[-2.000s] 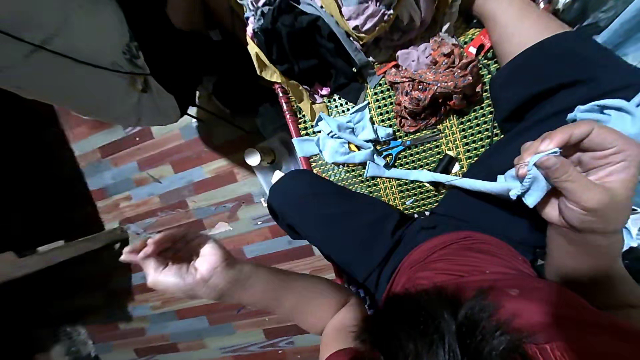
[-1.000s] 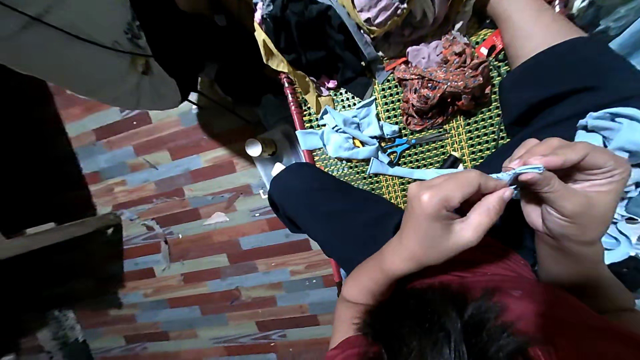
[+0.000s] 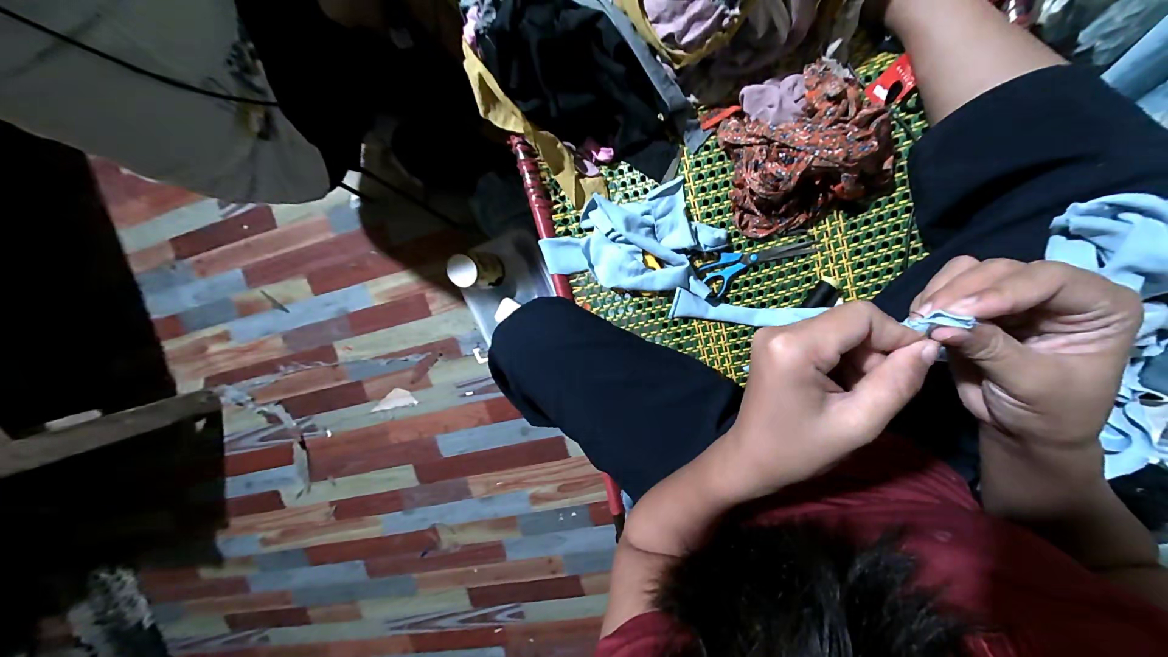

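Observation:
Light blue fabric (image 3: pixel 940 321) is pinched between the fingertips of both hands over the lap. My left hand (image 3: pixel 826 388) grips it from the left, thumb against forefinger; my right hand (image 3: pixel 1045 342) holds it close by on the right. A light blue strip (image 3: pixel 748 313) runs from under my left hand to a crumpled light blue cloth (image 3: pixel 630 242) on the woven seat. Scissors with blue handles (image 3: pixel 727 269) lie beside that cloth, blades pointing right. A small black cylindrical object (image 3: pixel 823 294) rests just beyond my left hand. The fingers hide part of the held fabric.
The woven green and yellow seat (image 3: pixel 707 182) has a red frame (image 3: pixel 537 196). Patterned red cloth (image 3: pixel 803 151) and a heap of dark fabric (image 3: pixel 575 78) lie on it. More light blue cloth (image 3: pixel 1118 242) is at the right. A cup-like container (image 3: pixel 474 271) stands left of the knee.
My left hand, out over the floor at the left two seconds ago, came to the fabric beside my right hand. Since one second ago the hands have stayed close together.

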